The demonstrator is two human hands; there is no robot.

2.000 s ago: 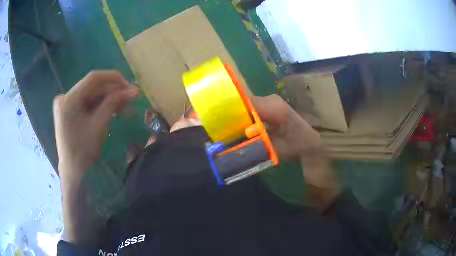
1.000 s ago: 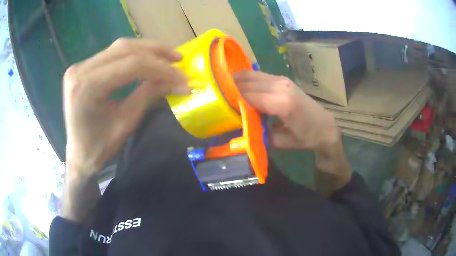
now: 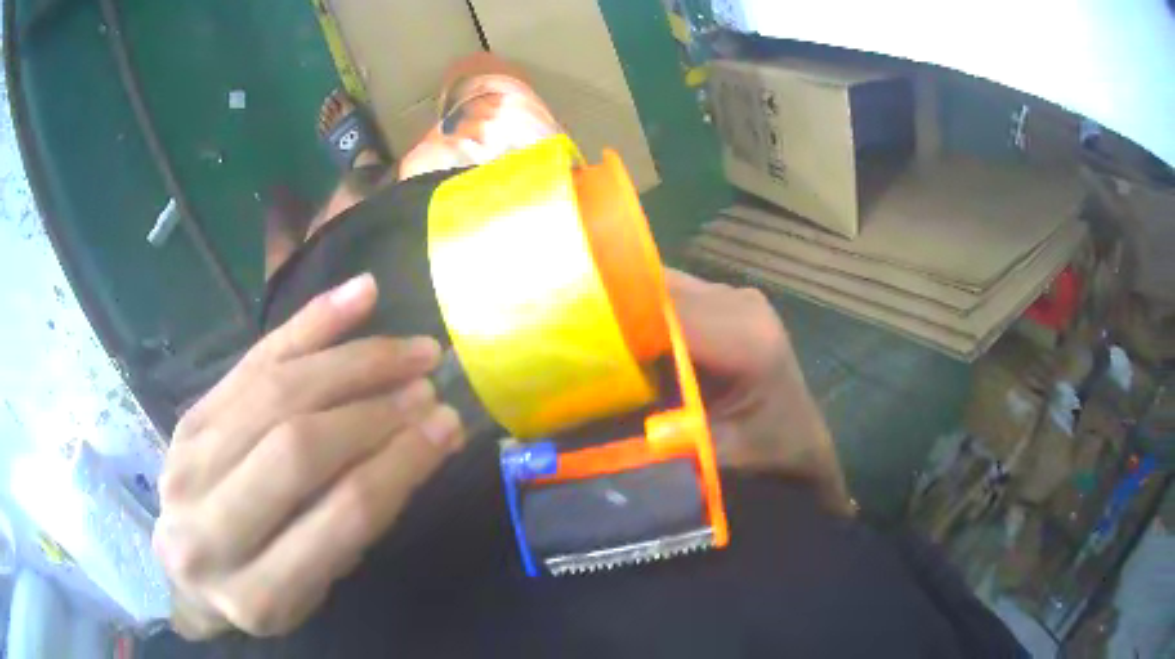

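An orange and blue tape dispenser (image 3: 689,386) with a shiny yellow tape roll (image 3: 528,283) is in front of my body. Its toothed metal edge points toward me. My right hand (image 3: 754,380) holds the dispenser from its right side; the fingers are partly hidden behind the orange frame. My left hand (image 3: 309,451) is just left of the roll, fingers half bent and apart, holding nothing visible. A gap shows between its fingertips and the roll.
Brown carton flaps (image 3: 567,77) lie ahead beyond my legs. An open printed carton (image 3: 786,142) stands on stacked flat cartons (image 3: 954,258) at the right. A white table (image 3: 1018,52) is at the upper right. Cardboard scraps (image 3: 1031,451) lie at the lower right.
My left hand has come off the yellow roll and moved down and left. My right hand and the dispenser have moved slightly down. My legs and one foot now show more.
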